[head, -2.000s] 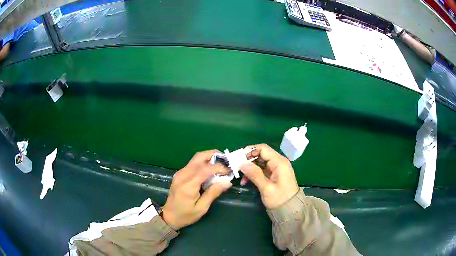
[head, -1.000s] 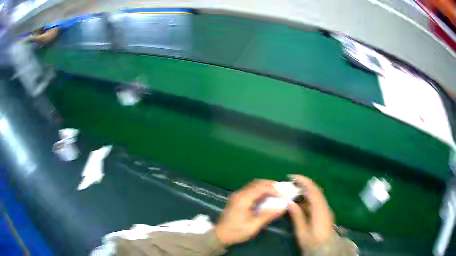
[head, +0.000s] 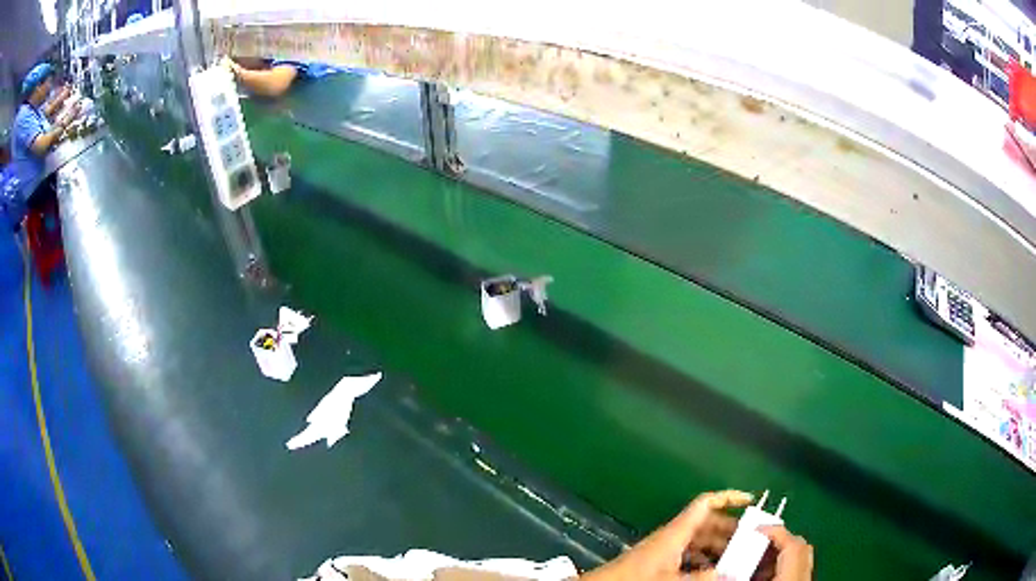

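Note:
A closed white power adapter point(head: 744, 549) is held at the bottom right, its two thin pins pointing up. My left hand point(head: 678, 547) grips it from the left. My right hand point(head: 792, 556) shows only in part at the bottom edge, its fingers against the adapter's right side. An open white adapter point(head: 500, 306) stands on the green belt point(head: 636, 340), its pin cover beside it on the right. Another open adapter point(head: 274, 360) lies on the dark near ledge point(head: 216, 443), its cover above right and a yellow spot inside.
A white scrap point(head: 333, 413) lies on the ledge. A socket strip point(head: 224, 136) hangs on a post at the upper left, with another adapter point(head: 280, 173) beside it. A pale beam point(head: 682, 102) crosses above. A calculator point(head: 946, 305) and printed sheet point(head: 1002, 386) are right; a person point(head: 40, 125) sits far left.
The view has swung left, so my hands now show at the bottom right. The adapter in them was open two seconds ago and now looks closed, pins up.

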